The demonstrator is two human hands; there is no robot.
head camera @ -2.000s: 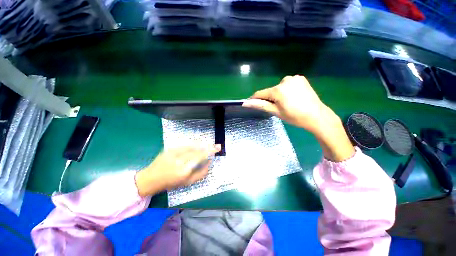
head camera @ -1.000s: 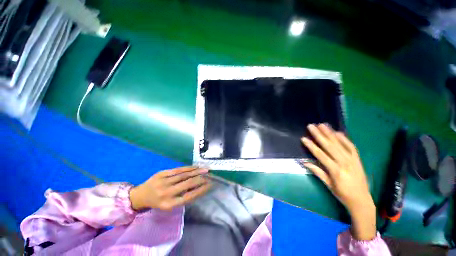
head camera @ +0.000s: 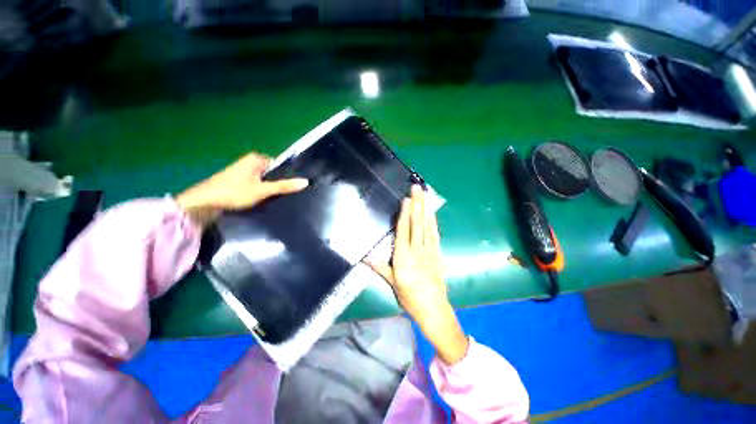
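Note:
A glossy black display panel (head camera: 319,224) lies face up on a white bubble sleeve (head camera: 327,308), turned diagonally, its lower corner past the bench's front edge. My left hand (head camera: 236,186) grips the panel and sleeve at the upper left edge, thumb on the black face, other fingers mostly hidden. My right hand (head camera: 419,261) holds the right side, fingers straight along the edge near the right corner and thumb at the lower right edge. Whether its fingers reach underneath cannot be told.
A corded black tool with an orange band (head camera: 535,215) lies right, beside two mesh discs (head camera: 561,169), a curved black tool (head camera: 680,215) and a small black piece (head camera: 630,229). Spare panels on a white sheet (head camera: 586,109) lie back right. A phone (head camera: 83,217) is partly hidden by my left sleeve.
The panel and sleeve have turned from nearly square to diagonal. My left hand has moved from the front edge onto the panel's upper left, and my right hand from its face to its right edge.

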